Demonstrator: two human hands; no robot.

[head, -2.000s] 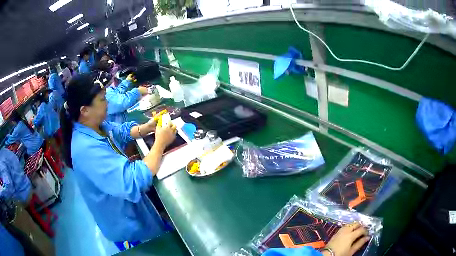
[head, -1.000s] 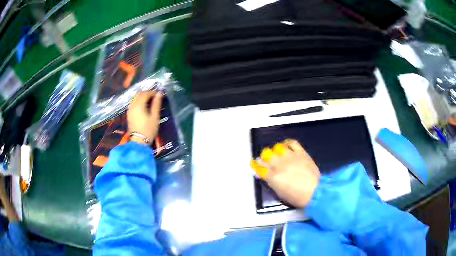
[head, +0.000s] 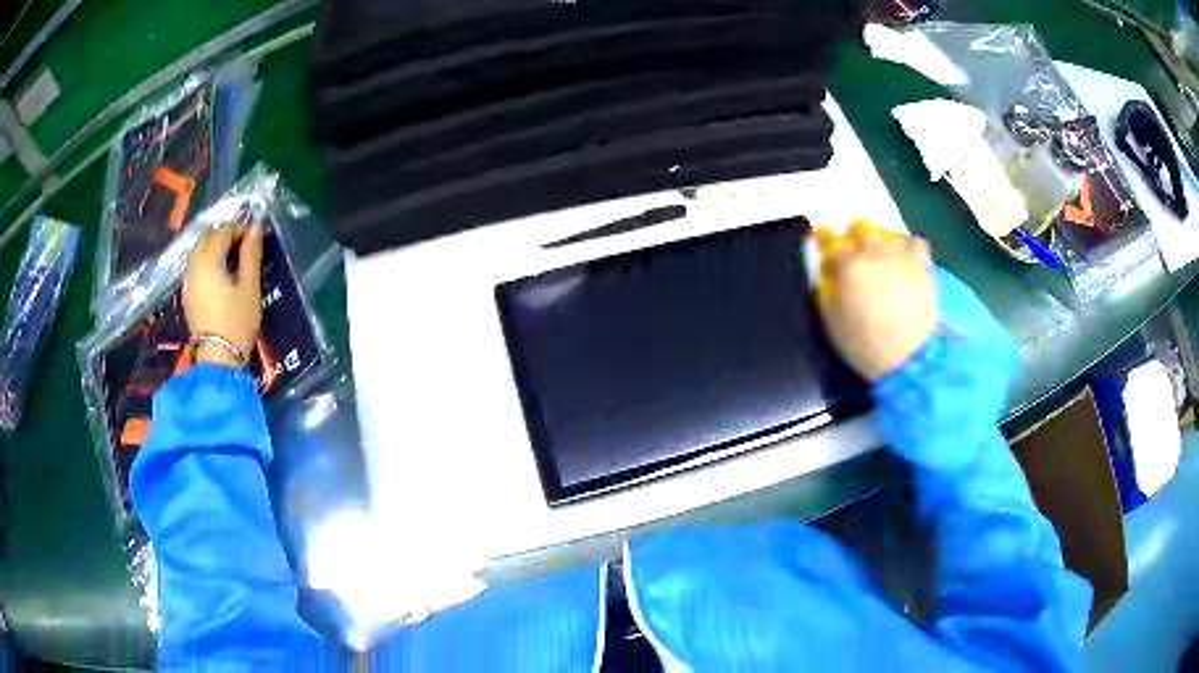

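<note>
A tablet (head: 671,355) lies screen up and slightly tilted on the white mat (head: 434,394). Its black screen shows pale reflections. My right hand (head: 878,296), with yellow finger cots, is curled over the tablet's upper right edge. A small white piece, seemingly a wiping cloth (head: 813,258), shows at its fingertips; the hand hides most of it. My left hand (head: 224,292) is on a printed film pack (head: 283,316) in shiny clear plastic, left of the mat. Its bent fingertips hold the bag's upper edge. Dark tweezers (head: 615,226) lie above the tablet.
Stacked black foam trays (head: 579,118) stand behind the mat. Another film pack (head: 164,178) lies at upper left, and a shiny pack (head: 37,309) lies at far left. White crumpled paper (head: 953,145), a dish with clear items and a blue pen (head: 1039,250) are at right.
The view has swung from the neighbouring worker to the mat, then further right. My right hand has moved from the tablet's left side to its right edge. My left hand remains on the film pack.
</note>
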